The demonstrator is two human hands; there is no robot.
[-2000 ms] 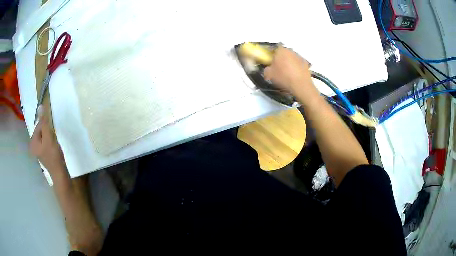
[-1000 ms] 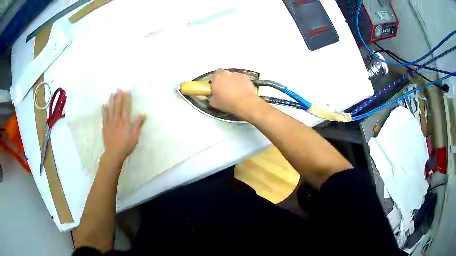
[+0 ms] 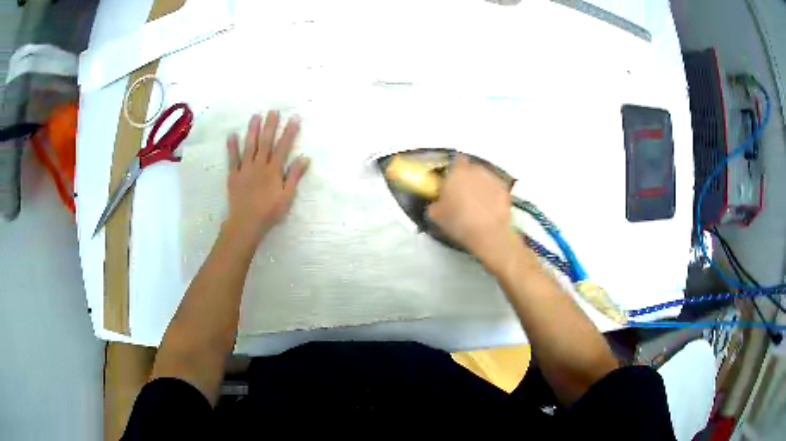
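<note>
A pale beige fabric panel [image 3: 345,267] lies on the white-covered table [image 3: 534,86], its lower edge close to the table's front edge. My left hand [image 3: 261,181] lies flat on the left part of the panel, fingers spread, holding nothing. My right hand [image 3: 474,202] grips the yellow handle of the steam iron [image 3: 412,177]. The iron sits on the right part of the fabric with its tip pointing left; it is slightly blurred. My right hand and forearm hide part of the iron and of the fabric under it.
Red-handled shears [image 3: 164,146], a white tape ring [image 3: 143,102] and a brown strip [image 3: 116,267] lie at the left. A dark iron rest [image 3: 649,164] is at the right, beside a red and black box [image 3: 732,138]. The blue hose [image 3: 560,250] trails right. A round stool [image 3: 495,366] stands below the edge.
Two seconds ago my left hand was at the table's left edge; it came onto the fabric and stays there. My right hand has kept the iron and moved it over the panel. The view has shifted.
</note>
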